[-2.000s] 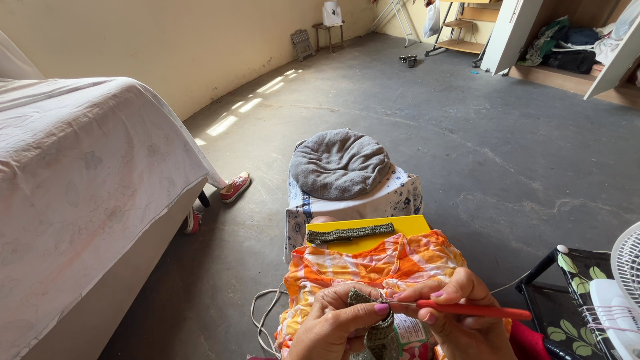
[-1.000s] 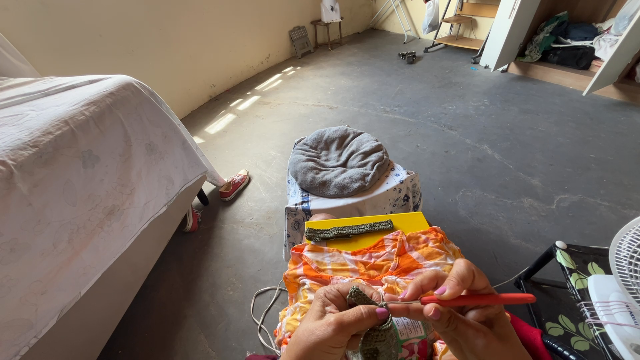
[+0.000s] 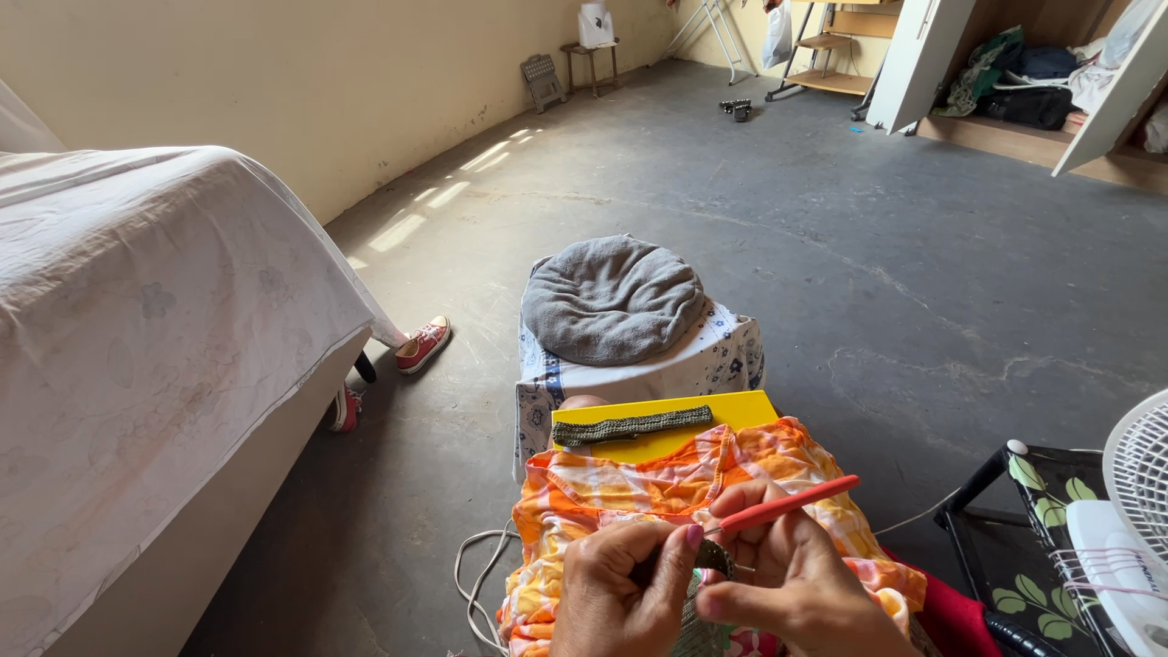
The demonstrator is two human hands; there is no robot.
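Low in the head view, my left hand (image 3: 630,584) pinches a dark green crocheted piece (image 3: 714,558) between thumb and fingers. Close beside it, my right hand (image 3: 794,575) holds a crochet hook with a red handle (image 3: 789,505), tilted up to the right, its metal shaft at the crochet work. Green yarn (image 3: 701,630) lies below, partly hidden by both hands. Beyond them, a green crocheted strip (image 3: 631,426) rests on a yellow board or box (image 3: 748,412). Orange and white patterned cloth (image 3: 630,484) spreads over the lap.
A grey round cushion (image 3: 613,299) sits on a cloth-covered seat (image 3: 730,351) ahead. On the left stands a bed with a pale sheet (image 3: 164,319), a red sneaker (image 3: 424,345) beside it. A white fan (image 3: 1141,465) and a black-framed stand (image 3: 1027,538) are at right.
The crochet hook has turned from nearly level to slanting up to the right. My right hand has changed its pose around it, with its fingers now below the handle.
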